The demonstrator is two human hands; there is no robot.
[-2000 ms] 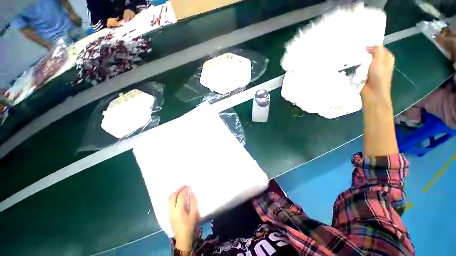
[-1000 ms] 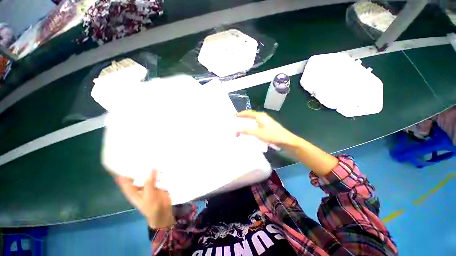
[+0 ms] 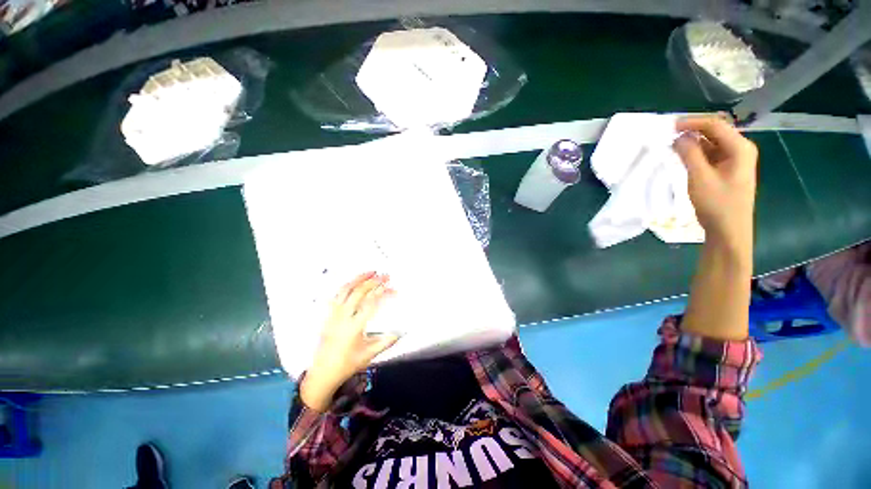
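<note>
A stack of white poly bags [image 3: 382, 220] lies flat on the green belt in front of my body, washed out by glare. My left hand [image 3: 355, 325] rests on its near part with fingers spread, holding nothing. My right hand [image 3: 718, 172] is raised at the right, its fingertips pinching the top of a white cloth piece [image 3: 659, 191] that hangs in folds. A cream-white fabric piece [image 3: 621, 143] lies behind and beside it, partly hidden. A whitish bottle [image 3: 546, 180] with a shiny round cap stands between the stack and the cloth.
Crinkled clear film [image 3: 472, 202] sticks out at the stack's right edge. A pale divider rail [image 3: 516, 139] runs behind. Beyond it lie cream-white bundles on clear film [image 3: 420, 76]. A slanted grey bar [image 3: 812, 67] is at upper right. A blue stool [image 3: 793, 315] and a person's pink sleeve are at right.
My right hand has moved from the stack to the fabric at the right and taken hold of a white piece. The stack, lifted and blurred before, now lies flat under my left hand.
</note>
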